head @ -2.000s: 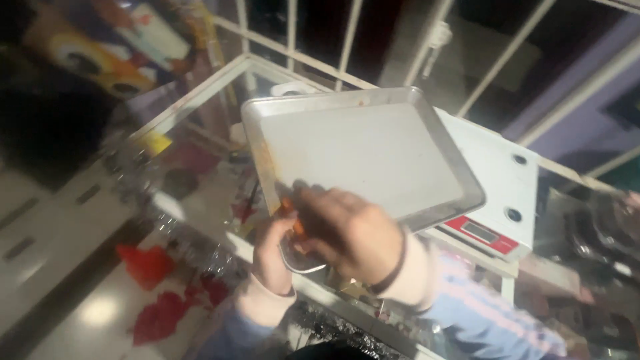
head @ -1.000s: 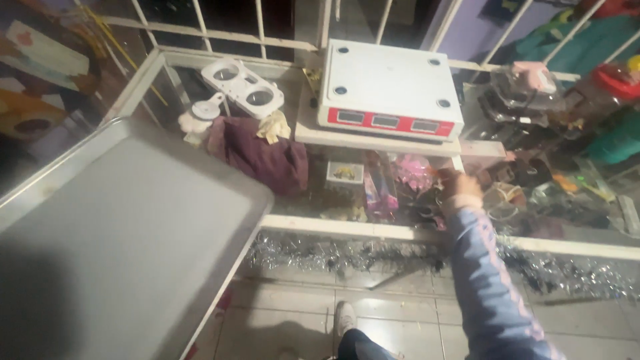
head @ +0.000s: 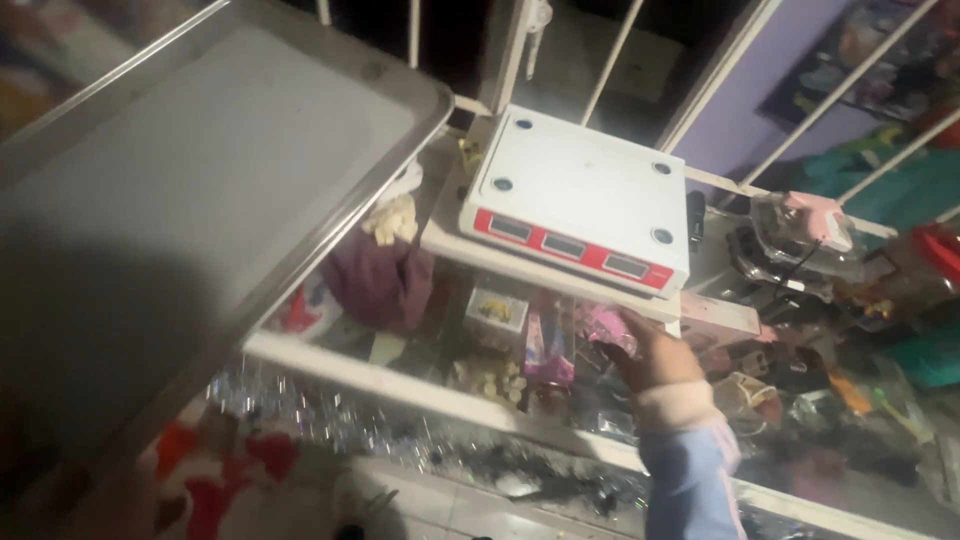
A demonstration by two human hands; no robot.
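My right hand (head: 656, 352) reaches over the glass-topped display counter, just in front of the right part of a white and red digital scale (head: 581, 199). Its fingertips are near a pink item (head: 606, 326); whether they touch it is hard to tell, and the fingers are blurred. A large metal sheet tray (head: 202, 157) is raised and tilted at the left, close to the camera. No left hand shows clearly; the tray's lower left part lies in dark shadow.
Left of the scale lie a dark purple cloth (head: 382, 281) and a cream-coloured cloth-like item (head: 391, 220). Clear plastic containers (head: 795, 232) stand at the right. White bars (head: 615, 60) rise behind. Silver tinsel (head: 420, 442) hangs along the counter's front edge (head: 390, 382).
Two seconds ago both hands were together at the tray's near edge. Since then the tray has come to the left and nearer the camera, and my right hand has moved off it to the counter.
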